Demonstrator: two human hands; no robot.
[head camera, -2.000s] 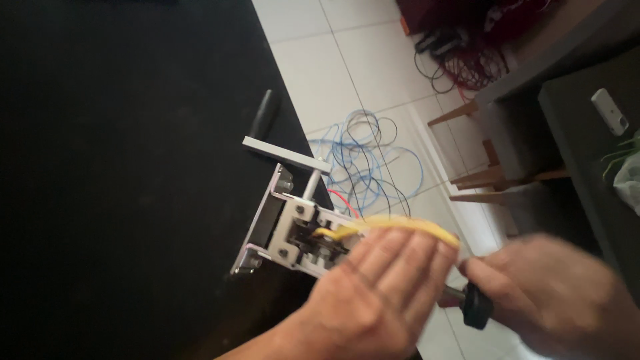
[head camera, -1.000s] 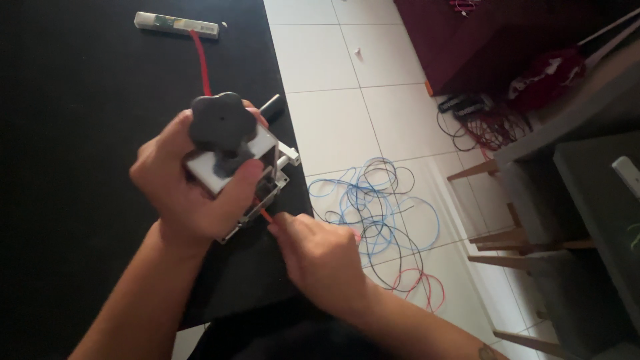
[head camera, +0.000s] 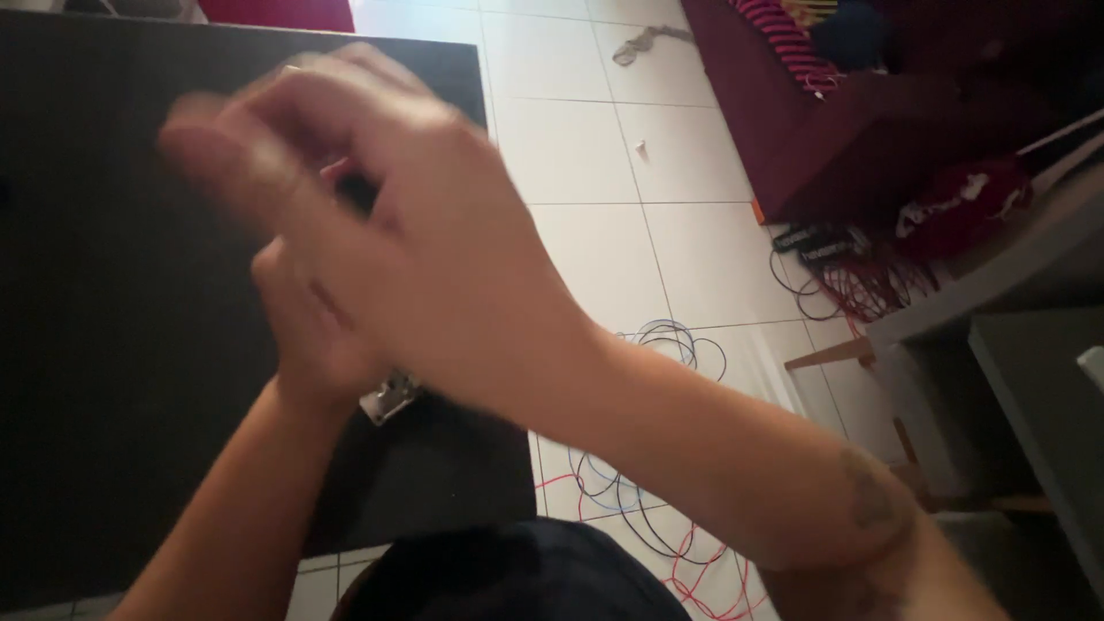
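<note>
My right hand (head camera: 371, 198), blurred, lies over my left hand (head camera: 315, 323) above the black table. Its fingers are curled around a dark part (head camera: 355, 191), perhaps the black knob, that shows only in a small gap. My left hand is around the metal device, mostly hidden behind my right hand. A silver metal corner of the device (head camera: 392, 398) sticks out below my hands, near the heel of my left one. Whether my right hand grips the dark part cannot be made out.
The black table (head camera: 129, 362) ends beside a white tiled floor (head camera: 569, 155). Loose blue, black and red wires (head camera: 638, 509) lie on the floor. At the right are a dark red sofa (head camera: 828, 138), a bundle of red wires (head camera: 862, 289) and grey furniture (head camera: 1035, 414).
My right hand has moved from the lower side of the device up over my left hand, covering most of the device. The yellow strip seen earliest no longer shows. The view has shifted.
</note>
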